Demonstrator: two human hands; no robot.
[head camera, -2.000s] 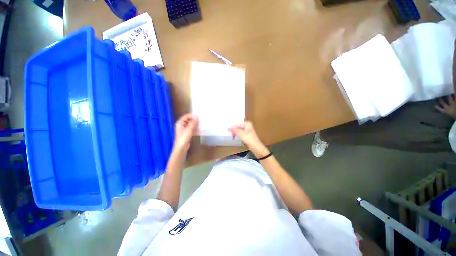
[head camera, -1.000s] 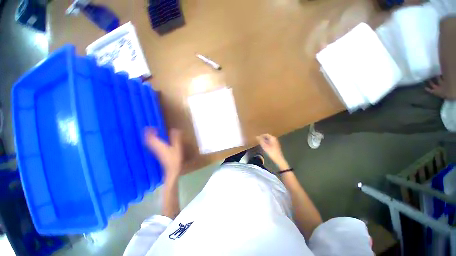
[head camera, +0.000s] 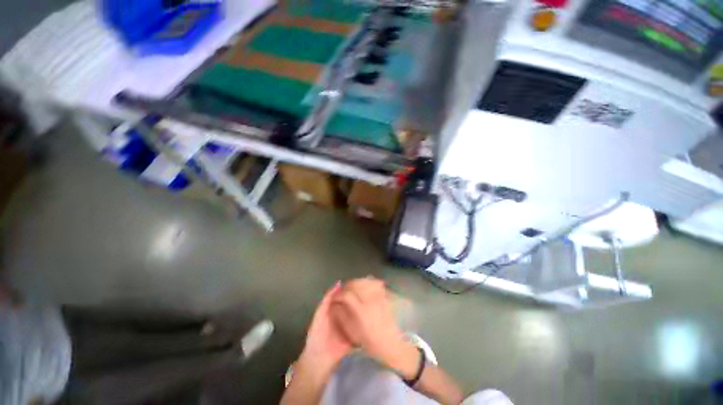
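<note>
My left hand and my right hand are clasped together low in the middle of the head view, over the floor. The right hand, with a black band at the wrist, partly covers the left. No object shows in them; the space between the palms is hidden. Ahead is the cutting machine: a white cabinet and a bed with green mat strips. A silver beam with black fittings crosses the bed. The view is blurred.
A blue crate sits on a white table at upper left. A black motor box and cables stick out by the cabinet. Brown boxes stand under the bed. Another person's leg and shoe are at lower left.
The view has swung from the brown table with the sheets and nested crates to the machine. My hands, apart before, are now together.
</note>
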